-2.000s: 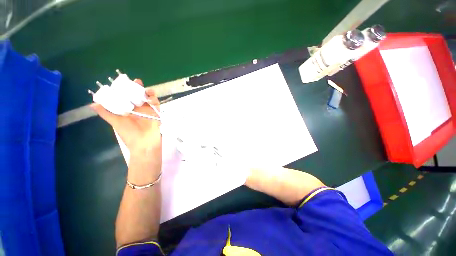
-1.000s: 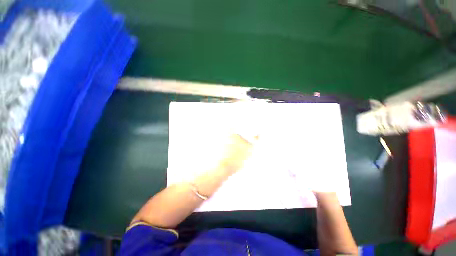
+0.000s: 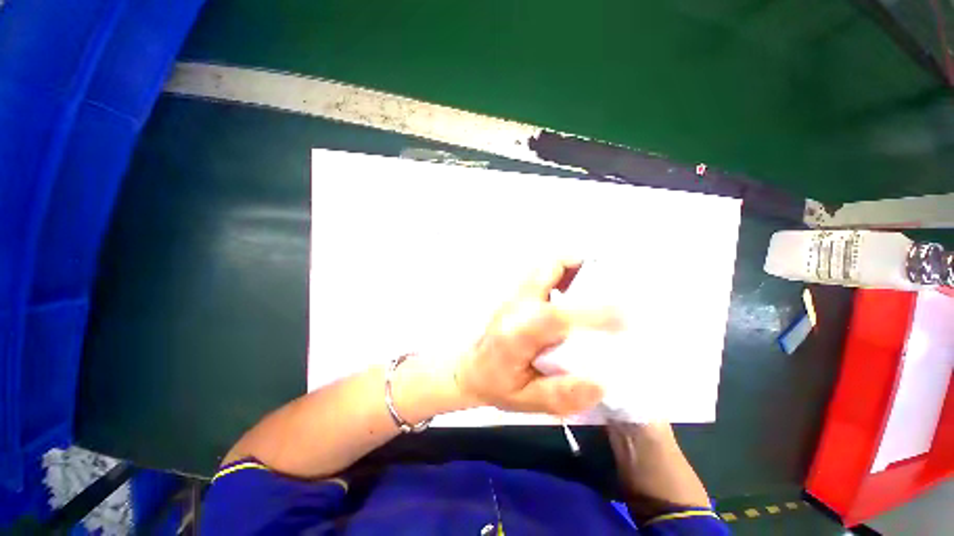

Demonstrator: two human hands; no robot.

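My left hand (image 3: 523, 351), bare with a bracelet, is closed around a white corded part (image 3: 554, 358) above the large white sheet (image 3: 408, 251). The part is washed out against the sheet. A short length of white cable (image 3: 571, 438) shows below my fingers, over the sheet's front edge. My right hand (image 3: 625, 389), in a white glove, is close to the right of my left hand. It blends into the sheet, so its fingers and anything in them cannot be made out.
White solvent bottles (image 3: 837, 259) lie at the right, above a small blue-and-yellow item (image 3: 798, 327). A red tote (image 3: 863, 393) with a pale liner is at the right end. Blue totes (image 3: 52, 230) stand at the left. A green conveyor surface (image 3: 502, 73) runs beyond the bench.
My left hand was raised at the left with white pronged plugs, then came down over the sheet. It is now further right, close to my right hand. The view has also shifted.
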